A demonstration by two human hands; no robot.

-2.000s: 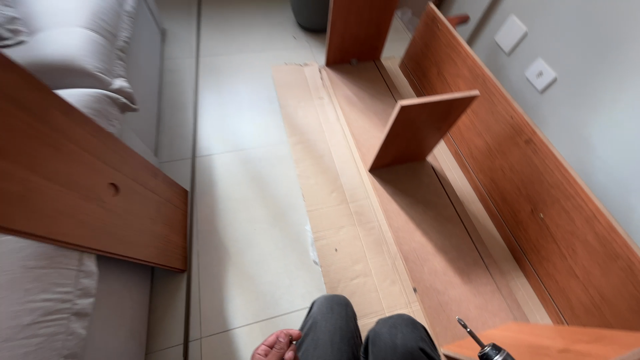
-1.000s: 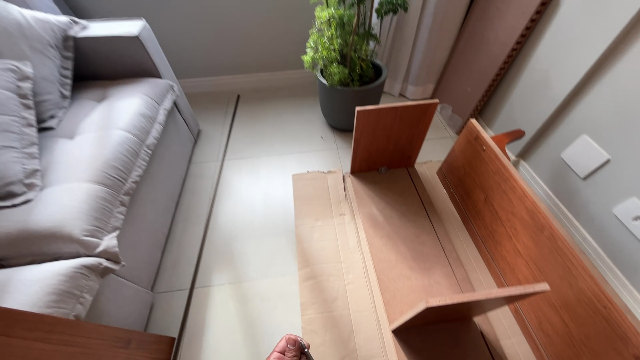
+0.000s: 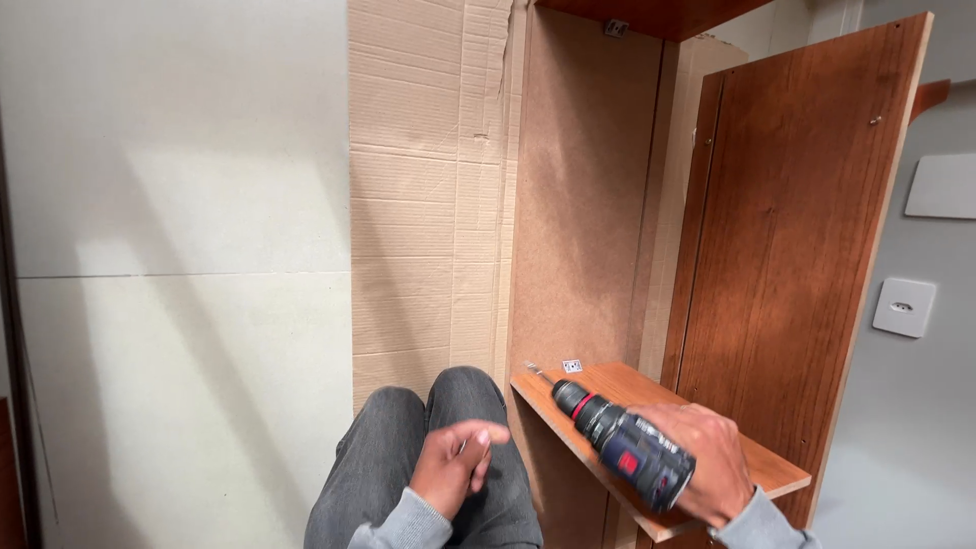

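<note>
My right hand [image 3: 705, 450] is closed around a cordless drill [image 3: 625, 446], with its bit pointing up and left over a wooden divider panel [image 3: 755, 457]. Above my thighs, my left hand [image 3: 457, 461] has its fingers curled with thumb and forefinger together; whether something small is between them cannot be told. A small bracket [image 3: 572, 366] sits at the divider's edge, against the brown fibreboard back panel [image 3: 587, 229]. Another bracket [image 3: 616, 28] is on the upper divider [image 3: 648, 11]. A long wood-grain side panel [image 3: 793, 229] stands upright on the right.
Corrugated cardboard [image 3: 412, 191] lies beneath the furniture, over the tiled floor [image 3: 191, 320]. On the grey wall at right are a power outlet [image 3: 903, 307] and a blank cover plate [image 3: 945, 185]. My knees [image 3: 427, 404] are beside the cardboard and panels.
The view has swung down to the panels beside my knees. My right hand, unseen in the earlier frames, is now in view holding the drill; only the drill's tip end showed two seconds ago.
</note>
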